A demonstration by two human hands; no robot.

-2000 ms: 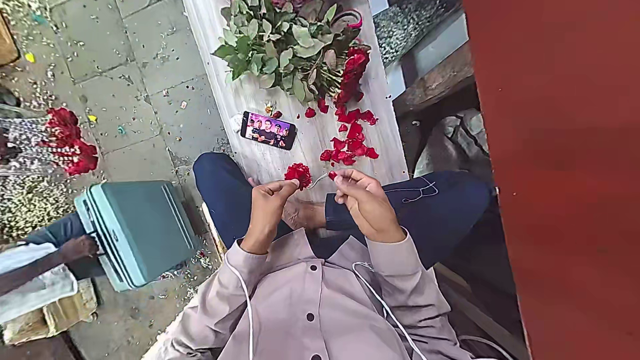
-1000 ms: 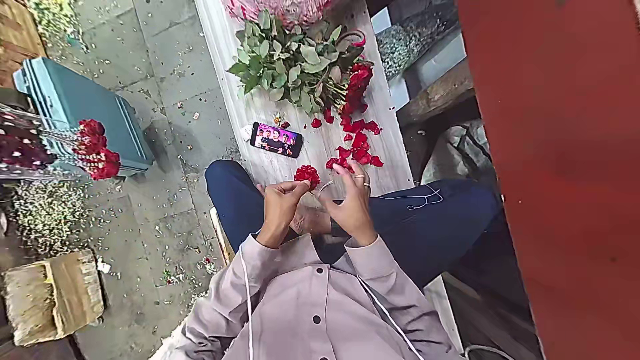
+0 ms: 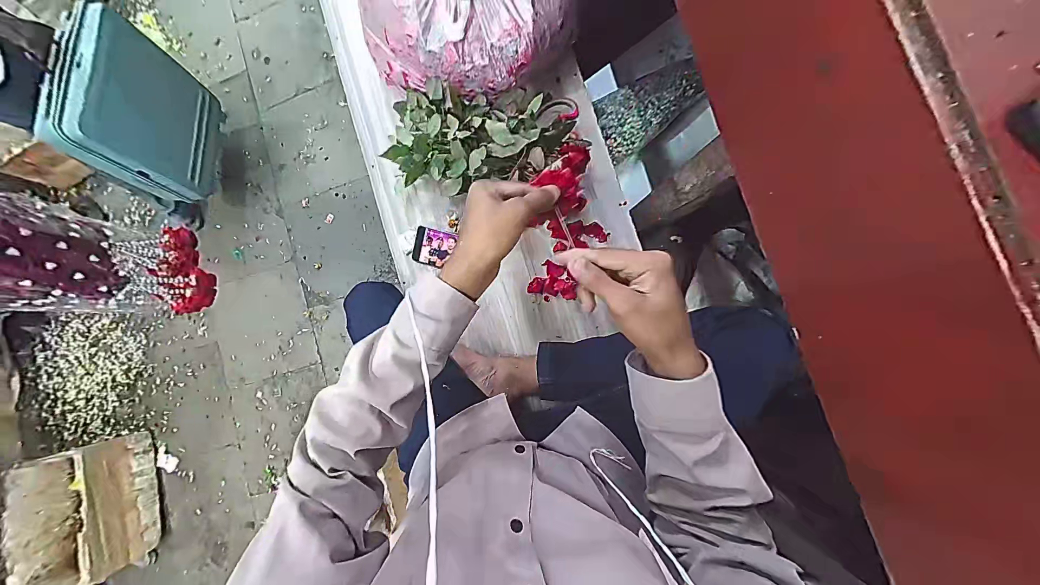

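My left hand (image 3: 504, 223) is raised over the bench with its fingertips pinched at a red flower cluster (image 3: 556, 191); I cannot tell where the held cluster ends and the roses behind begin. A thin pale thread (image 3: 564, 227) runs from there down to my right hand (image 3: 634, 292), whose thumb and forefinger pinch near its lower end. Loose red petals (image 3: 554, 280) lie beside my right fingertips. Green rose leaves (image 3: 455, 146) spread beyond my hands. A phone (image 3: 435, 246) with a lit screen lies left of the petals, partly hidden by my left wrist.
A pink plastic-wrapped bundle (image 3: 471, 41) sits at the far end of the pale bench (image 3: 366, 106). A red panel (image 3: 796, 244) stands at the right. On the left are a teal suitcase (image 3: 130, 106), wrapped red roses (image 3: 185, 272), small white flowers (image 3: 89, 374) and a cardboard piece (image 3: 89, 504).
Both hands have moved from near my lap out over the bench, toward the rose leaves. The thread between them is now stretched out. The suitcase has moved away along the floor. The view has shifted.
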